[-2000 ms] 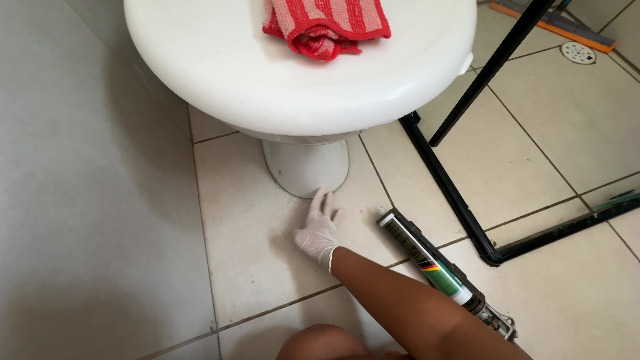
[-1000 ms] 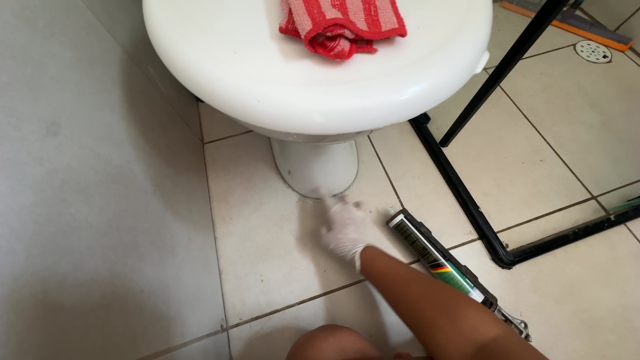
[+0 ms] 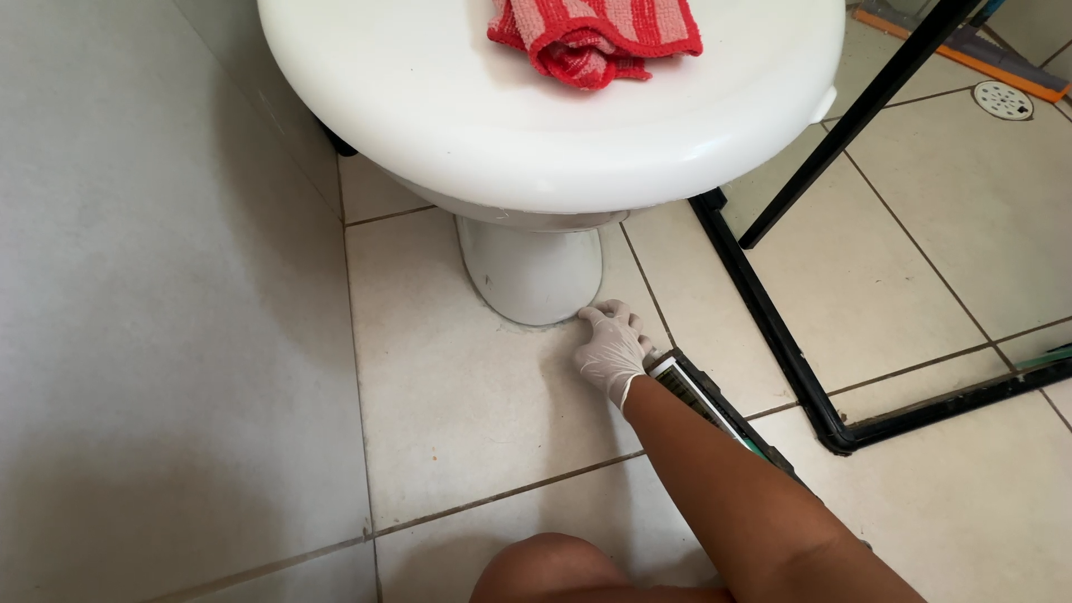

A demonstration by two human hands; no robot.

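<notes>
My right hand [image 3: 611, 347], in a whitish disposable glove, touches the lower right edge of the toilet's pedestal base [image 3: 536, 276] with thumb or fingertip. Its other fingers are curled, and no tool shows in it. A thin grey line runs around the foot of the pedestal, with smudges on the tile in front. Beside the wrist, partly hidden under my forearm, a caulking gun with a cartridge [image 3: 708, 402] lies on the floor. On the closed white toilet lid [image 3: 419, 100] rests a folded red and pink striped cloth [image 3: 599, 38]. My left hand is out of view.
A grey wall [image 3: 167, 251] rises on the left. To the right, a black-framed shower enclosure [image 3: 775, 343] meets the tiled floor [image 3: 452, 419]. Behind its glass are a round floor drain [image 3: 1002, 100] and an orange-edged squeegee [image 3: 963, 54]. My knee [image 3: 548, 569] shows at the bottom.
My right hand has moved from the front of the pedestal base round to its right side. Its fingers, extended two seconds ago, are now more curled.
</notes>
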